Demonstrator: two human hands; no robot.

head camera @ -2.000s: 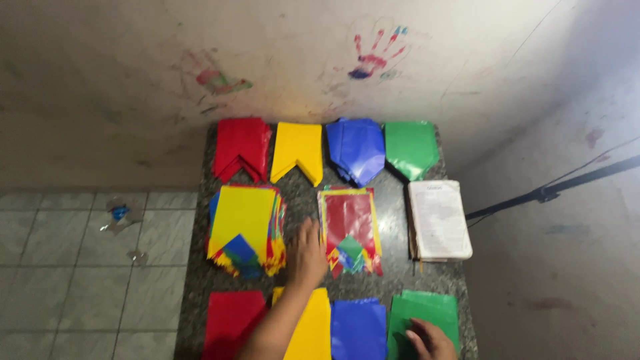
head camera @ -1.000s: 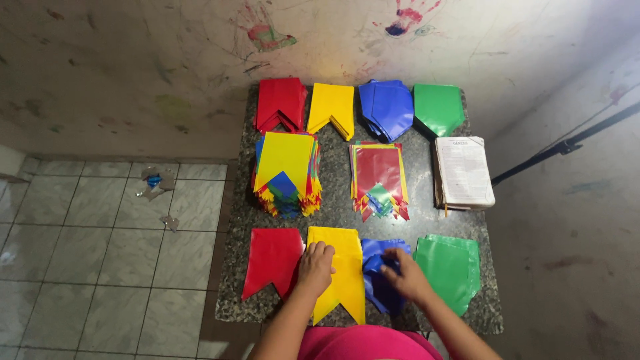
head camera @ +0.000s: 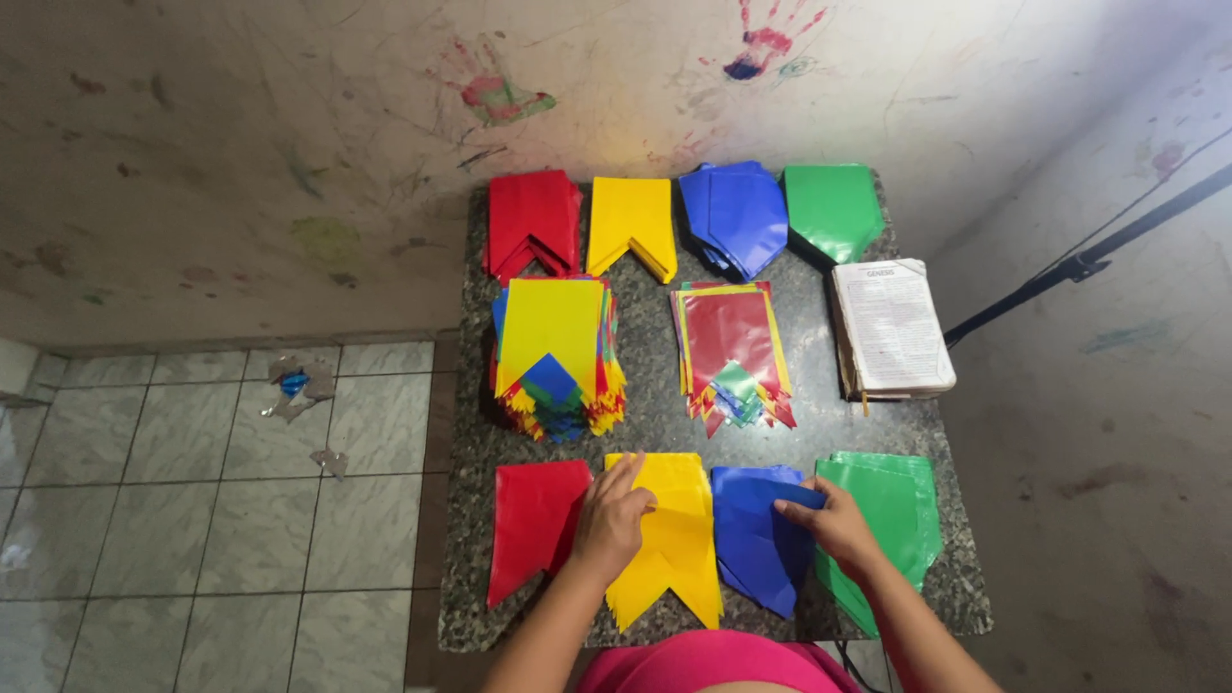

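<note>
My left hand (head camera: pixel 613 515) rests on the upper left part of a yellow swallowtail flag stack (head camera: pixel 671 549), its fingers touching the top sheet. My right hand (head camera: pixel 833 520) pinches the upper right corner of a blue pointed flag (head camera: pixel 756 539), which is lifted and bent. Left of my left hand lies a red swallowtail flag (head camera: pixel 529 525). The green flags (head camera: pixel 890 510) lie partly beneath my right hand and wrist. Beyond are a thick mixed stack topped in yellow (head camera: pixel 553 322) and a thinner mixed stack topped in red (head camera: pixel 729 332).
Along the far edge of the granite table (head camera: pixel 645 423) lie red (head camera: pixel 527 212), yellow (head camera: pixel 630 210), blue (head camera: pixel 746 212) and green (head camera: pixel 833 207) flag stacks. A thick open book (head camera: pixel 893 327) is at the right. A black pole (head camera: pixel 1078 268) slants beside the table; paint-marked walls stand behind.
My left hand has moved from beside the middle stacks to the near yellow stack. My right hand has gone from the green flags to the blue ones, whose corner is now raised. The view has shifted.
</note>
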